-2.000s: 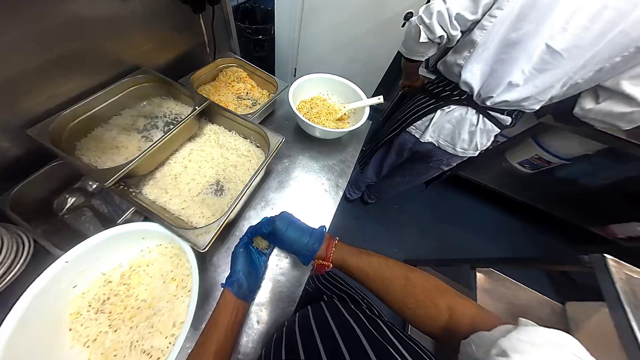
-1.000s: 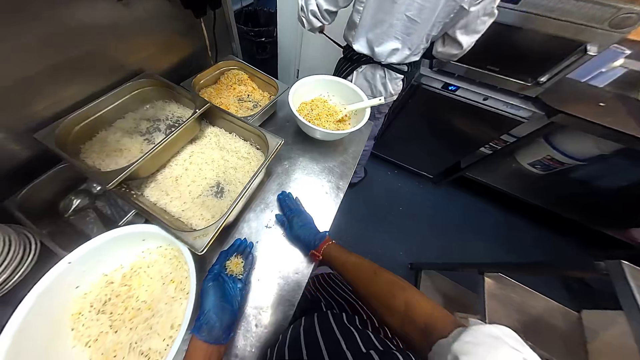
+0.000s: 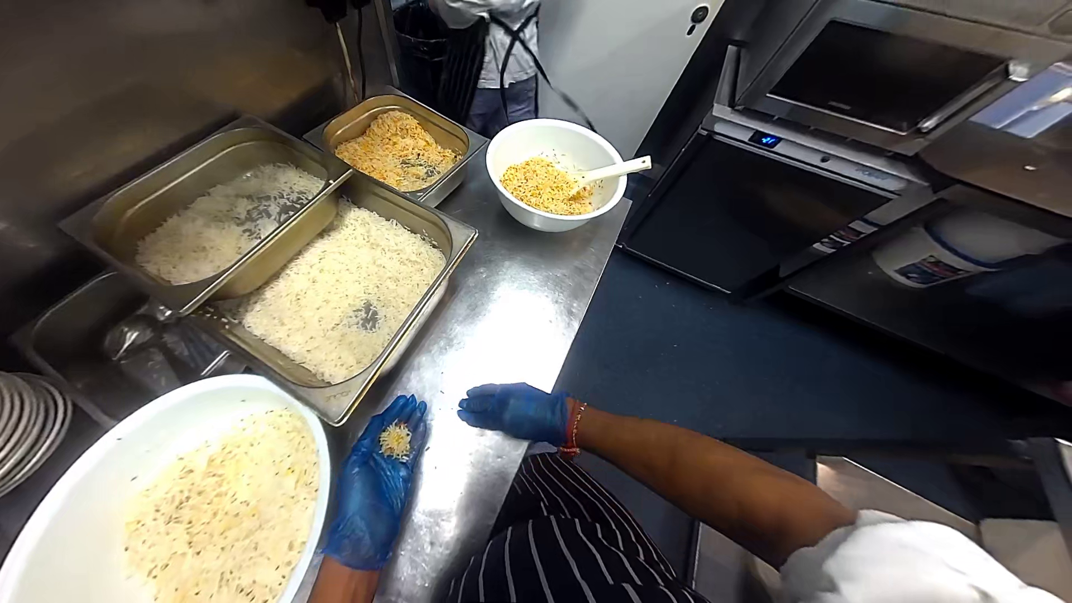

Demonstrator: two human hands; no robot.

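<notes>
My left hand point(image 3: 377, 486), in a blue glove, lies palm up beside the large white bowl, with a small heap of rice point(image 3: 395, 440) on its palm. My right hand point(image 3: 515, 412), also gloved in blue, is held flat over the steel counter point(image 3: 494, 335), a little right of the left fingertips, and holds nothing. The large white bowl point(image 3: 322, 469) at lower left contains pale rice with dark seeds. White rice fills much of the steel pan point(image 3: 456, 260) ahead of my left hand.
Another steel pan point(image 3: 193, 151) of white rice overlaps that one. Behind stand a pan of orange rice point(image 3: 394, 142) and a white bowl point(image 3: 557, 222) with yellow grains and a white spoon point(image 3: 615, 169). Stacked plates point(image 3: 33, 427) are at far left. A person point(image 3: 507, 67) stands beyond the counter.
My hands were together two seconds ago, then came apart, showing the small heap on my left palm. The right hand has since turned to point left. The other person has moved left, away from the oven.
</notes>
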